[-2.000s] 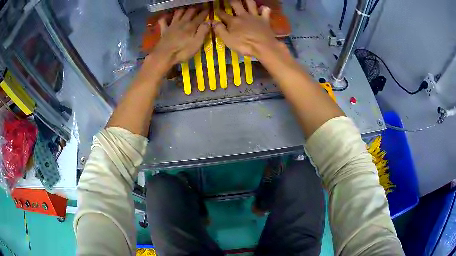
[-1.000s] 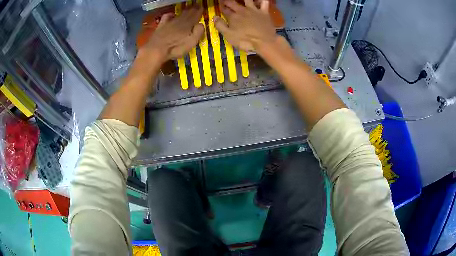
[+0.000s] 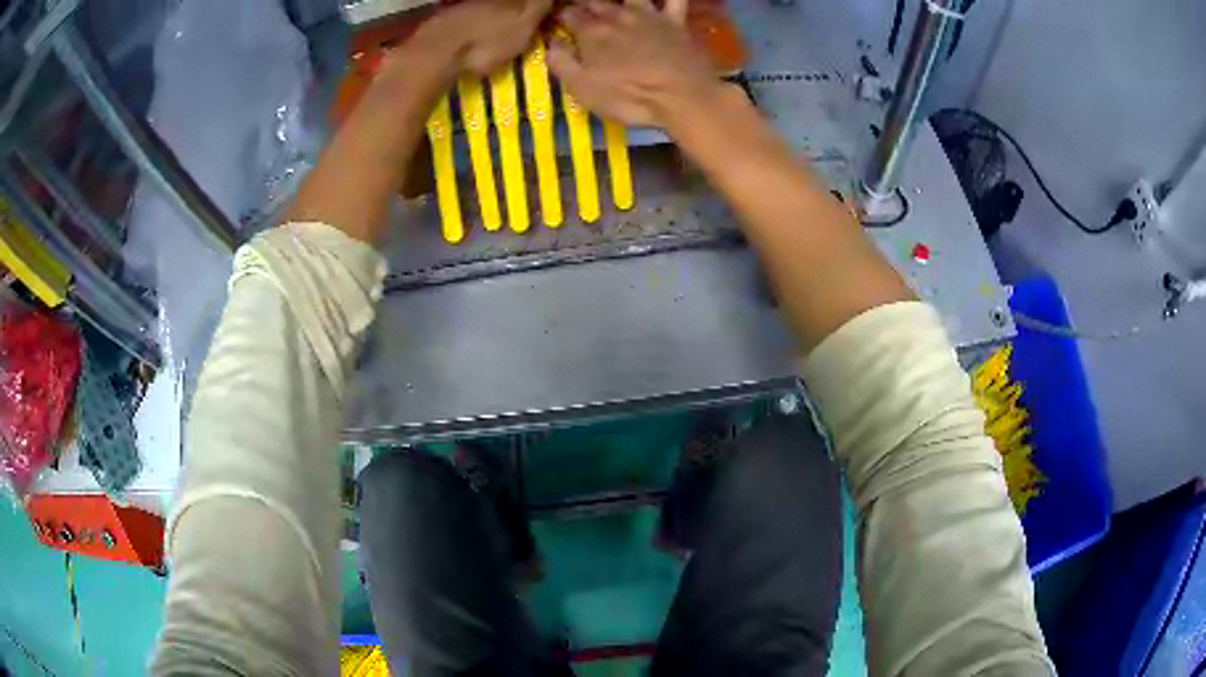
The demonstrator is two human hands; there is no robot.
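Note:
Several yellow plastic strips (image 3: 544, 165) lie side by side, their near ends pointing at me over the grey press table (image 3: 569, 344). Their far ends run under my hands at the orange-brown fixture (image 3: 716, 44). My left hand (image 3: 487, 32) lies over the far ends of the left strips, at the top edge of the picture. My right hand (image 3: 632, 64) lies over the far ends of the right strips. The fingers of both hands are partly hidden or cut off, so I cannot tell whether they grip a strip.
A steel post (image 3: 910, 113) stands on the table's right side near a red button (image 3: 921, 251). A blue bin (image 3: 1065, 437) with yellow strips is at lower right. Clear plastic film (image 3: 238, 119) hangs at left, above an orange-red control box (image 3: 93, 530) and red bag (image 3: 37, 384).
My left hand has moved up and away, uncovering more of the left strips. My right hand has shifted slightly left. The view has shifted a little, and the left strips now fan outward.

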